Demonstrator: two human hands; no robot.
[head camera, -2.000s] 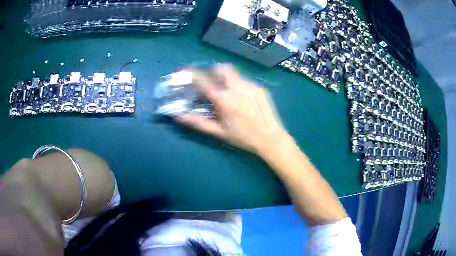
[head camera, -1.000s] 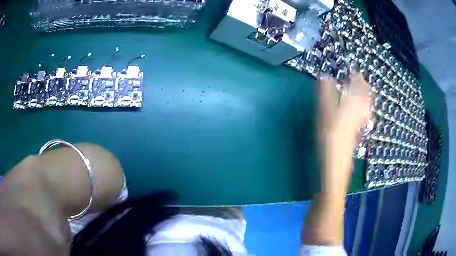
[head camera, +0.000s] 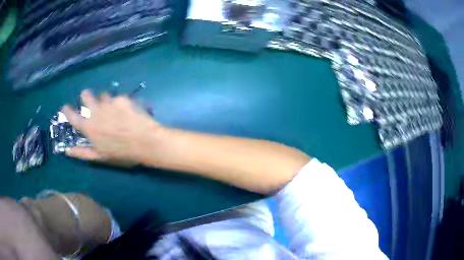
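My right hand (head camera: 114, 129) reaches across to the left of the mat, thumb and fingers around the edges of a few small circuit boards (head camera: 63, 133). How many it covers is hidden. Beside them, past a gap, a short group of boards (head camera: 29, 148) lies at the far left. Small white plugs on thin leads (head camera: 142, 85) show beyond my fingers. My left hand (head camera: 20, 236) is a blurred shape close to the camera at the lower left, cut by the frame edge. Its fingers and anything in them cannot be made out.
Dense rows of boards (head camera: 392, 76) cover the right side. A pale box (head camera: 224, 35) with a metal mechanism stands at the back centre. Stacked clear trays (head camera: 91, 38) lie at the back left. The green bench mat (head camera: 229, 96) has its front edge near my body.
My right hand has moved from the board rows on the right to the row at the left, where a gap now shows. The view has shifted; my left arm remains at the lower left.
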